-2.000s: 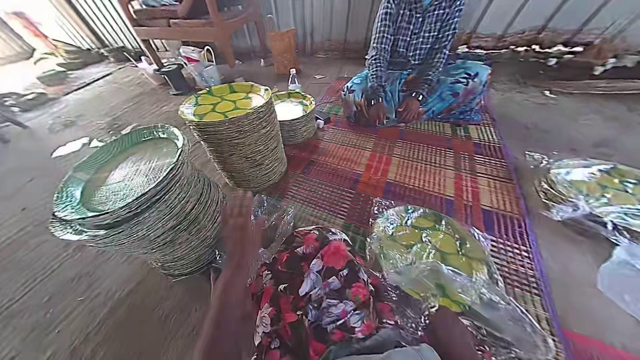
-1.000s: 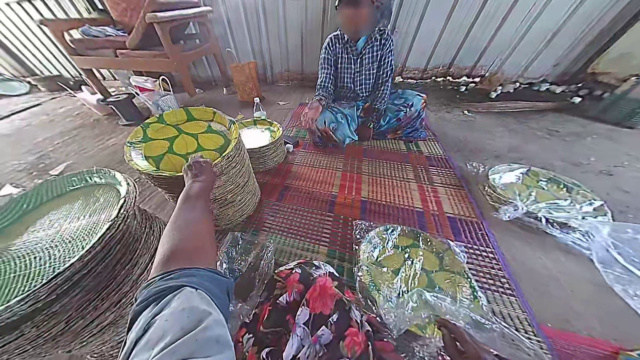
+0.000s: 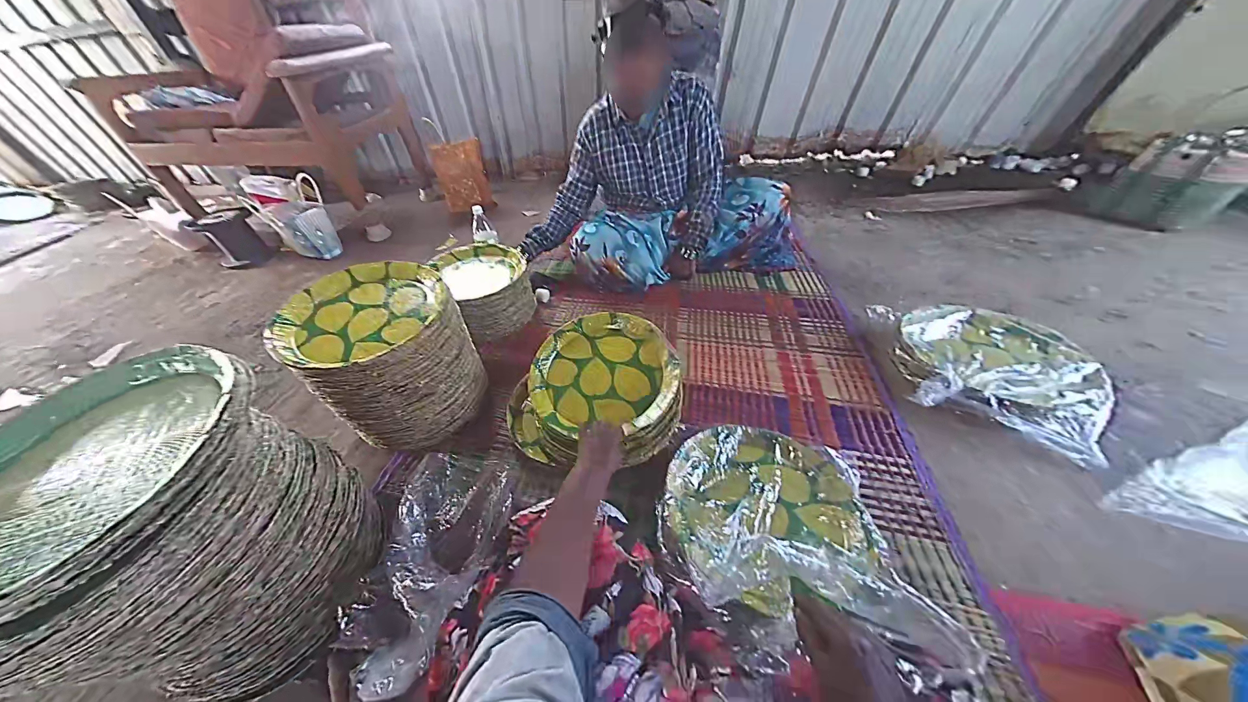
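Observation:
My left hand (image 3: 602,444) grips the near rim of a small stack of yellow-and-green leaf-patterned plates (image 3: 597,375), held over the mat in front of my lap. Just right of my lap lies a plastic-wrapped stack of like plates (image 3: 765,497). My right hand (image 3: 824,624) is at the near edge of its clear wrapping; the fingers are dim, and I cannot tell if they grip it. A tall stack of patterned plates (image 3: 375,351) stands to the left, beside a shorter stack with a pale top (image 3: 486,291). Large green plates (image 3: 185,526) are piled at the near left.
A person (image 3: 643,166) sits cross-legged on the far end of the woven mat (image 3: 770,361), one hand by the pale-topped stack. Another wrapped plate stack (image 3: 1004,370) lies on the floor at right, near a white plastic bag (image 3: 1189,483). A bottle (image 3: 483,226) stands beyond the stacks.
My left hand has moved right from the top of the tall patterned stack, and a small stack of plates is now with it over the mat. The seated person's arm now reaches toward the pale-topped stack.

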